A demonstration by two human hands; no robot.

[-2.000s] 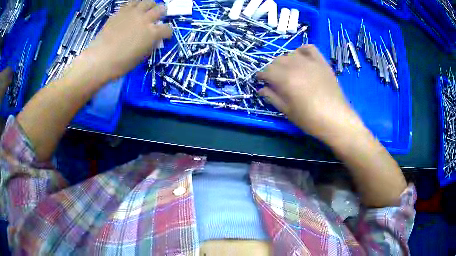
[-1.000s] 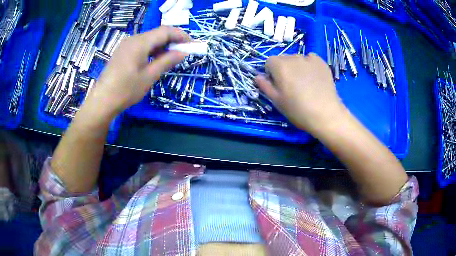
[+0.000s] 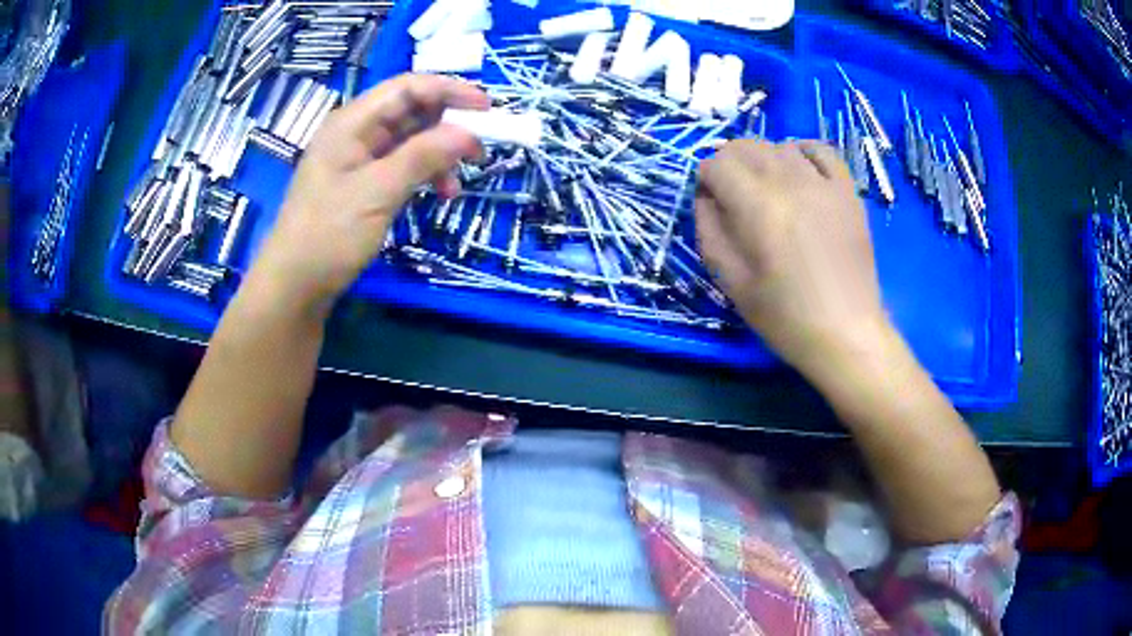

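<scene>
My left hand [image 3: 360, 174] is over the left edge of the centre tray [image 3: 497, 309], its thumb and fingers closed on a white plastic sleeve [image 3: 503, 126] that points right. My right hand [image 3: 788, 230] is over the tray's right side, knuckles up, fingers curled down; whether it holds a rod cannot be told. Below and between the hands lies a tangled heap of piston rods [image 3: 596, 186]. More white sleeves [image 3: 631, 50] lie at the tray's far edge.
The left tray [image 3: 255, 205] holds short metal tubes [image 3: 186, 211]. The right tray [image 3: 925, 317] holds rows of rod-and-tube units [image 3: 937, 168]. Other blue trays with thin metal parts stand at the far left and far right [image 3: 1115, 336]. A white flat lid [image 3: 745, 10] is beyond the centre tray.
My left hand has come back from the far left of the centre tray and now has a white sleeve. My right hand has moved slightly right. Tubes in the left tray are uncovered.
</scene>
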